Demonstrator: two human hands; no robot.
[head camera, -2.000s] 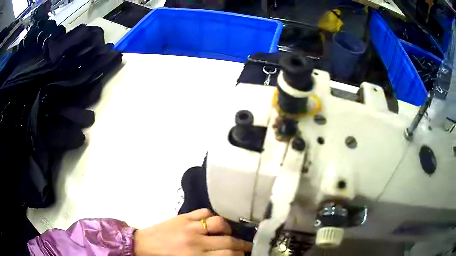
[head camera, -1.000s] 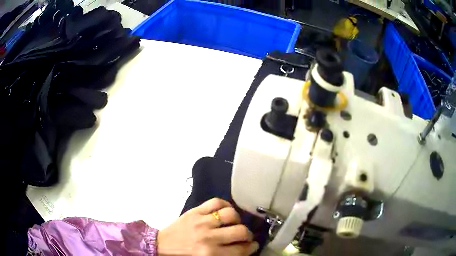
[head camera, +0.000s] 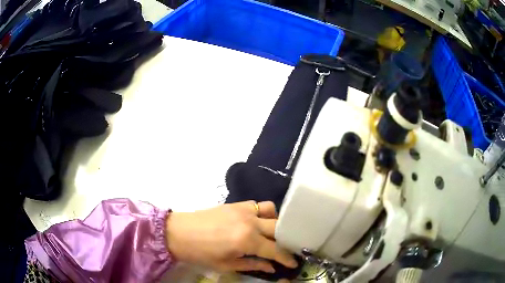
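My left hand (head camera: 235, 235), bare with a gold ring and a pink sleeve, lies flat with its fingers on black fabric beside the needle area of the white sewing machine (head camera: 332, 193). The fingertips are partly hidden by the machine head. The black zipped strip (head camera: 285, 116) runs from the machine head toward the back of the table, with a silvery zip line and a metal ring (head camera: 321, 72) at its far end. A black rounded end piece (head camera: 243, 179) lies at its near end, partly under my hand. My right hand is not in view.
A large heap of black work pieces (head camera: 61, 83) lies on the left of the white table (head camera: 183, 116). A blue plastic bin (head camera: 249, 32) stands behind the table. More blue bins (head camera: 457, 83) and a yellow object (head camera: 391, 38) are at the back right.
The view has shifted, so the machine head sits further right and more of the zipped strip and its zip line shows. My left hand remains on the fabric near the needle area.
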